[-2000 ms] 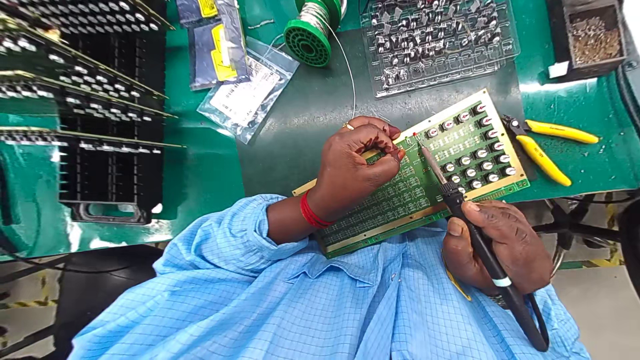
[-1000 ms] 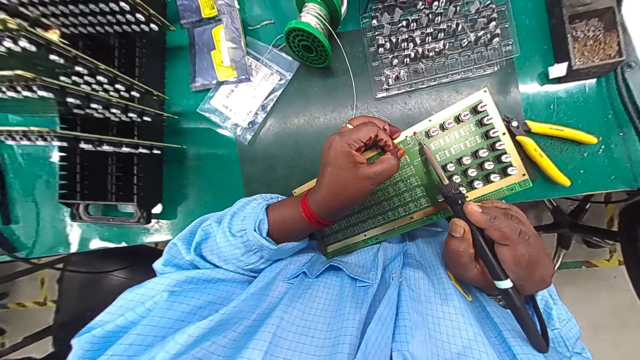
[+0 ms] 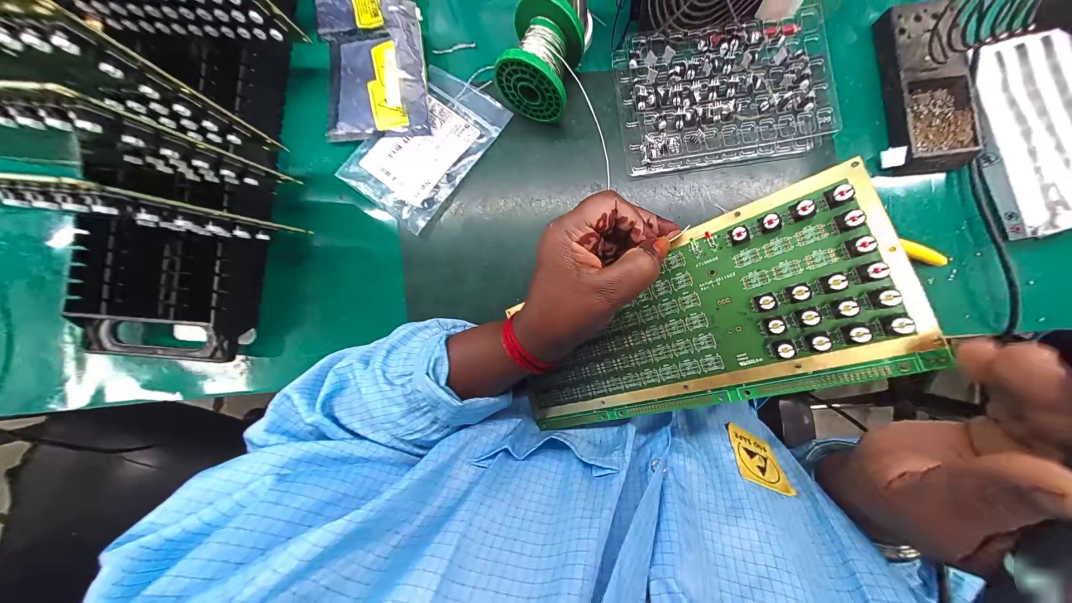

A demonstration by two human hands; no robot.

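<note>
My left hand [image 3: 599, 276], with a red cord at the wrist, rests over the upper edge of a green printed circuit board [image 3: 729, 335]. Its thumb and forefinger pinch thin solder wire [image 3: 687, 229], whose end sticks out beside a small red component [image 3: 708, 236]. Rows of round black-and-white components [image 3: 837, 282] fill the board's right part. My right hand [image 3: 963, 452] is blurred at the right edge, apart from the board; whether it holds anything is unclear. A dark blurred object [image 3: 1043, 561] is below it. A green spool of solder wire [image 3: 536, 71] stands beyond the left hand.
Black racks with upright boards [image 3: 159, 285] stand at left. Plastic bags [image 3: 419, 159] lie beside the spool. A clear component tray [image 3: 729, 100] is behind the board, a holder with metal shavings [image 3: 942, 117] at right. A yellow tool handle [image 3: 924, 253] shows past the board's edge.
My right hand has moved away from the board to the right, and the soldering iron's tip is no longer over the board. The board has shifted right and now hides most of the yellow-handled tool.
</note>
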